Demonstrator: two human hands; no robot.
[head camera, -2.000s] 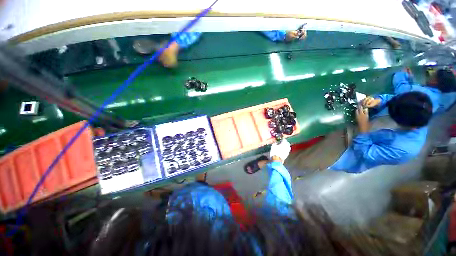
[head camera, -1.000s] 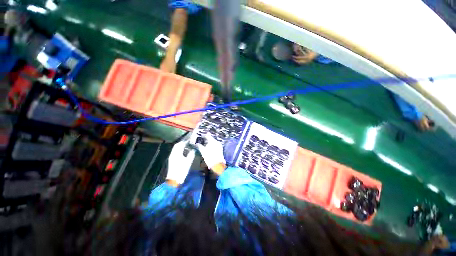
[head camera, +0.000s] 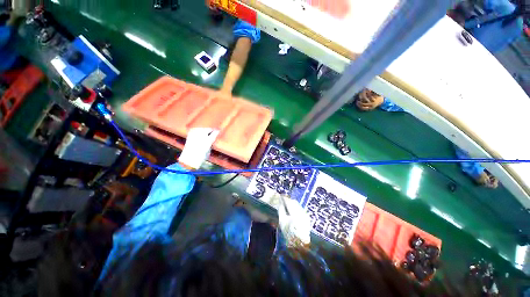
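An orange compartment bin (head camera: 200, 110) is tilted over another orange bin (head camera: 165, 137) at left centre. My left hand (head camera: 199, 149), in a white glove, grips the upper bin's near edge. My right hand (head camera: 294, 223), also gloved and blurred, is at the near edge of the blue-edged trays; its fingers are unclear, and I cannot tell if it holds anything. The left tray (head camera: 264, 196) and right tray (head camera: 314, 181) hold rows of black round parts. Another orange bin (head camera: 372, 223) at right has a heap of dark parts (head camera: 421, 257) in its far end.
Another person's bare hand (head camera: 228, 87) is at the upper bin's far edge. A blue hose (head camera: 407, 163) crosses the view. A grey post (head camera: 354, 75) stands behind the trays. A blue-and-white machine (head camera: 84, 62) is at upper left. Black-framed stations (head camera: 87, 152) are at left.
My hands were together over the left tray with a small dark part. My left hand has moved left onto the orange bin, and a lower bin now shows beneath it. The view has shifted.
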